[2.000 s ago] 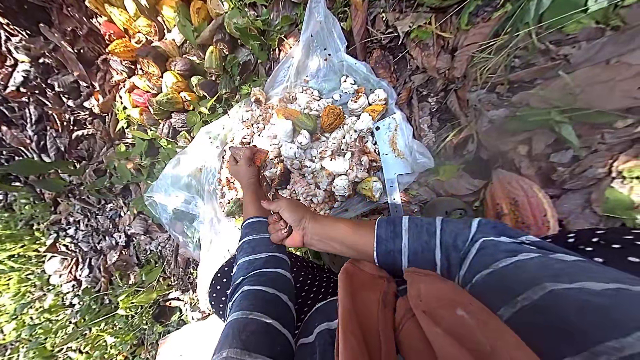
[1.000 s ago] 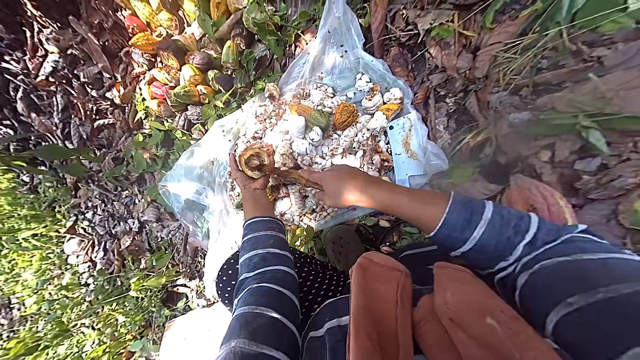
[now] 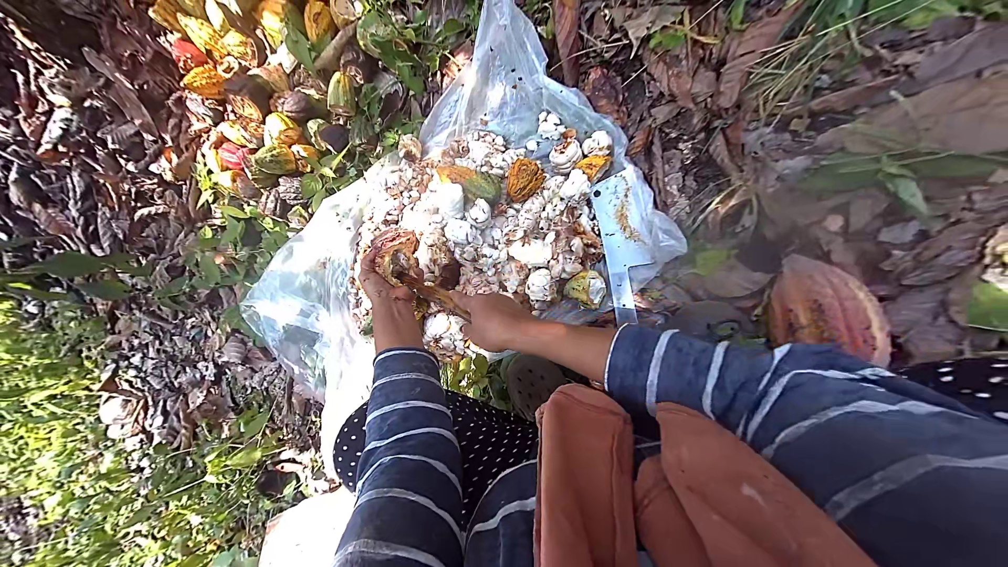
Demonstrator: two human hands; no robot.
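My left hand (image 3: 383,285) holds an opened cacao pod husk (image 3: 396,250) over the left side of a clear plastic sheet (image 3: 303,272). My right hand (image 3: 494,320) grips a brown stick-like tool (image 3: 433,293), whose far end reaches to the opening of the husk; its tip is hidden. Wet white cacao beans (image 3: 528,250) lie heaped on the sheet beyond both hands. Among them are an orange-brown pod piece (image 3: 525,179) and a green-yellow pod piece (image 3: 470,183). A broad metal blade (image 3: 622,216) lies flat on the sheet's right side, its narrow end toward my right forearm.
A pile of yellow, red and brown cacao pods (image 3: 268,130) lies at the upper left. One large reddish pod (image 3: 827,309) rests on the leaf litter at the right. A dark clog (image 3: 535,384) shows below my right forearm. Green plants (image 3: 118,465) grow at the lower left.
Two seconds ago my hands were close together at the left of the heap. One second ago the opened husk and the stick-like tool showed in them; the husk has since tilted.
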